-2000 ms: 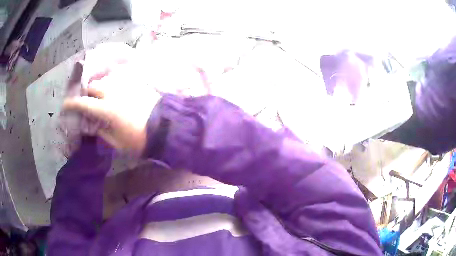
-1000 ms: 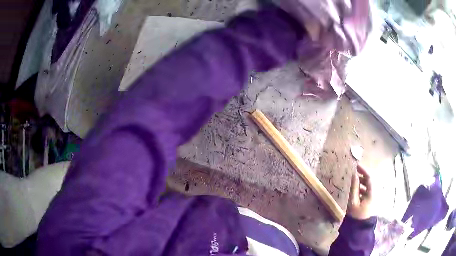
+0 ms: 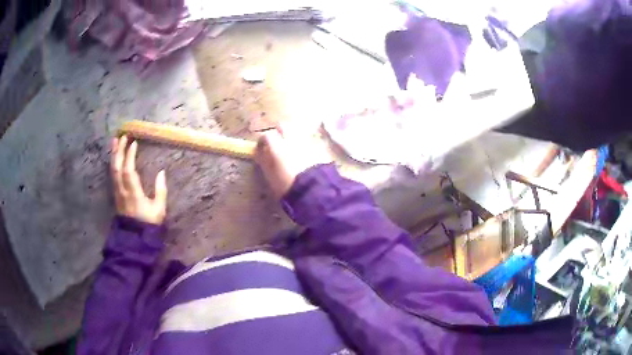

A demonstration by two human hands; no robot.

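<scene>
A yellow-brown wooden ruler (image 3: 190,138) lies slanted over the speckled grey table cover (image 3: 69,159). My right hand (image 3: 275,161) is closed around the ruler's right end. My left hand (image 3: 138,184) is below the ruler's left end, fingers spread, fingertips touching or very near its edge. A crumpled pink-lilac fabric (image 3: 142,28) lies at the upper left. A small pale flat piece (image 3: 253,74) lies beyond my right hand.
A pale mottled fabric piece (image 3: 371,135) lies right of my right hand. Purple scraps (image 3: 426,48) lie beyond it. Another person's dark purple sleeve (image 3: 589,76) is at the upper right. Wooden stools (image 3: 485,243) and a blue crate (image 3: 509,284) stand at the lower right.
The view has swung right. My right hand has taken hold of the ruler, which is now more crosswise. My left hand has let go of the crumpled fabric and come down to the ruler.
</scene>
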